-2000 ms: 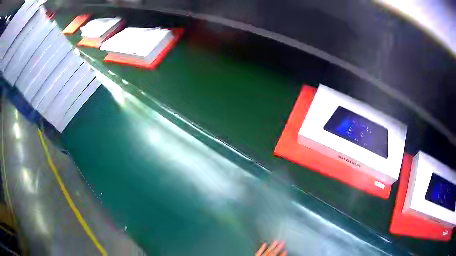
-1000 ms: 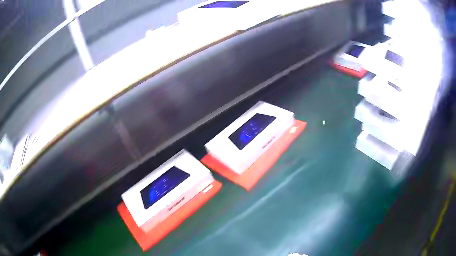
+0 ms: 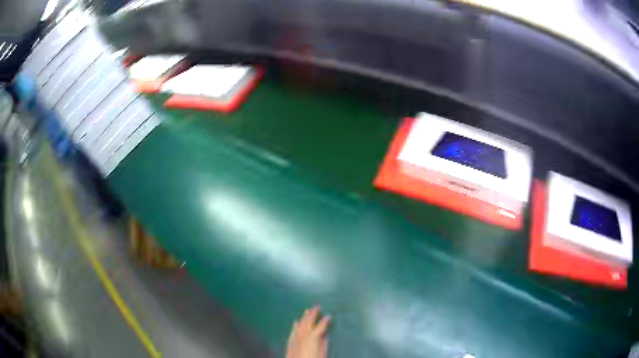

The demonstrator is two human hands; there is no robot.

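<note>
My left hand (image 3: 308,337), bare, is at the bottom edge, cut off at the wrist side. Its fingers are slightly apart and it holds nothing visible. A tiny white spot at the bottom edge right of centre may be my gloved right hand; too little shows to tell. A closed white box with a dark blue tablet picture (image 3: 464,159) sits on a red carrier board (image 3: 448,200) at centre right. A second such box (image 3: 590,218) sits on another red board (image 3: 576,270) at the far right. Neither hand touches them.
White boxes without a visible picture (image 3: 208,80) lie on red boards at the far left of the green bench (image 3: 301,210). A tall white stack (image 3: 98,91) stands at the left end. A blurred person in blue (image 3: 59,133) is beyond it. A dark rail runs behind.
The view has swung right and back left over the two seconds. My left hand, out of view one second ago, shows again. The blue-clad person has come into view at left.
</note>
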